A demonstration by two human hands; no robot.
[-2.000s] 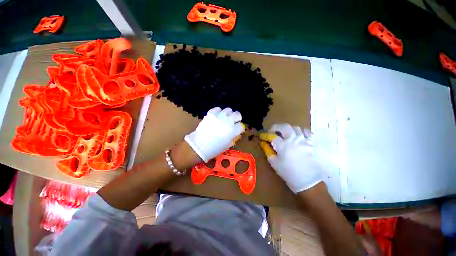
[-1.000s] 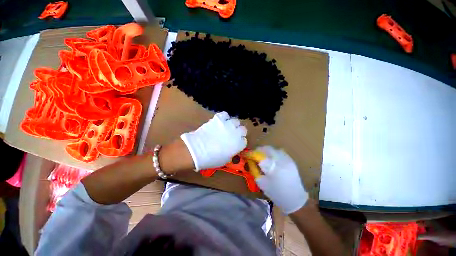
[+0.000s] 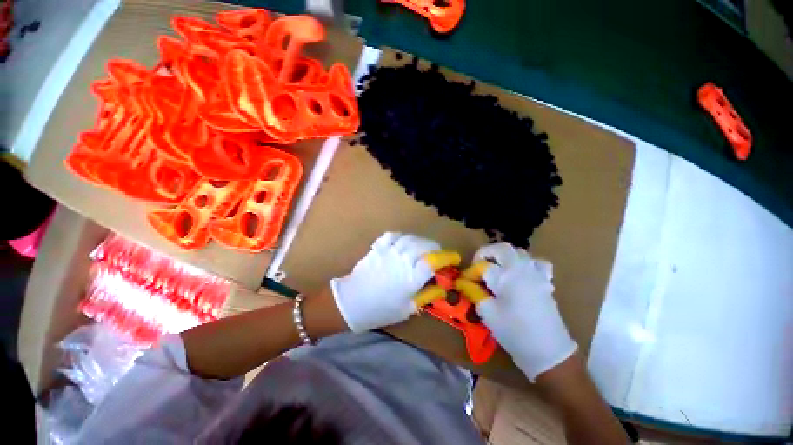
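One orange controller shell (image 3: 475,332) is at the near edge of the cardboard, partly covered by both gloved hands. My left hand (image 3: 391,282), in a white glove with yellow fingertips, grips the shell's left part. My right hand (image 3: 520,304), gloved the same way, has its fingertips on the shell's upper middle, touching the left fingertips. Whether a small black part is between the fingers is hidden. A dark heap of small black parts (image 3: 456,148) lies on the cardboard sheet (image 3: 348,213) just beyond my hands.
A pile of orange shells (image 3: 213,130) lies on the left cardboard. The green conveyor (image 3: 591,61) runs beyond the bench, carrying spaced shells (image 3: 724,122). A carton (image 3: 65,261) with bagged shells (image 3: 156,291) and a crumpled clear bag (image 3: 100,361) is at lower left. A white bench surface (image 3: 704,287) is at right.
The view has turned left, so the bench appears shifted right. Both hands have moved from the near edge of the black heap down onto the shell and closed together over it.
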